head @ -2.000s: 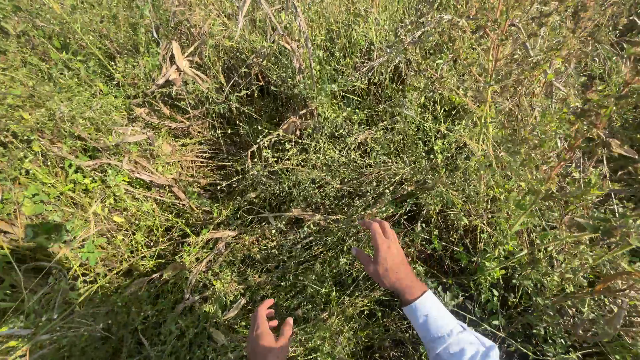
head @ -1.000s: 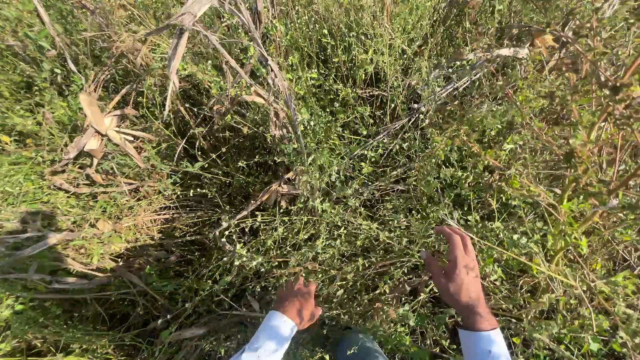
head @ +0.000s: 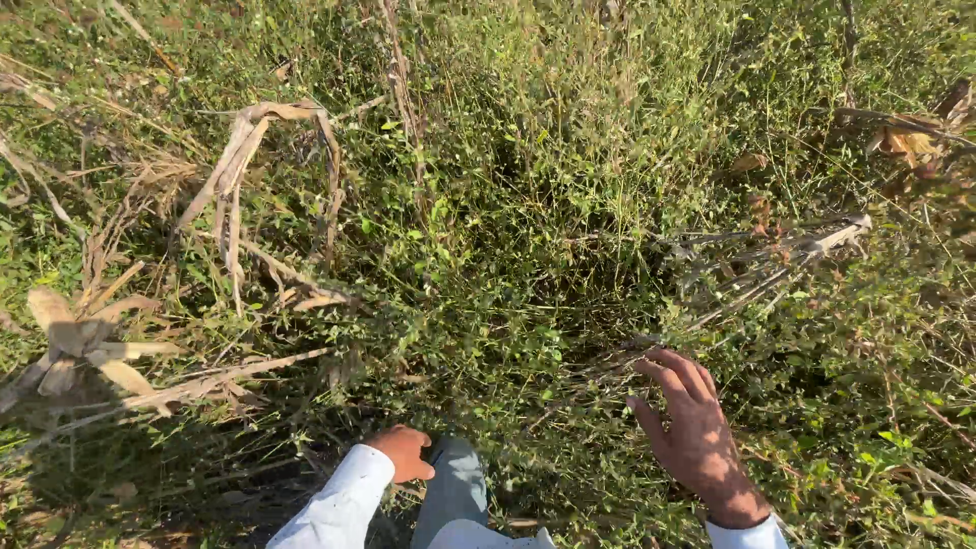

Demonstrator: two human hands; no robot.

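Observation:
Low green weeds (head: 488, 328) fill the ground in front of me. My right hand (head: 690, 427) hovers over them at the lower right, palm down, thumb apart from the fingers, holding nothing that shows. A bundle of thin dry stems (head: 751, 286) slants up to the right beyond its fingertips. Beside my trouser leg (head: 455, 488), at the bottom centre, is my left hand (head: 404, 453), its fingers bent and its thumb apart. Nothing shows in it, though part of its palm side is hidden.
Dry, bent stalks with withered leaves (head: 229, 164) rise at the upper left. A husk-like cluster of dry leaves (head: 72, 339) lies at the far left, near a fallen dry stalk (head: 229, 374). Brown curled leaves (head: 911, 145) stand at the upper right.
The view has moved over the weeds, bringing more dry stalks into sight. My trouser leg, out of sight two seconds ago, shows between my hands. Both hands remain over the plants.

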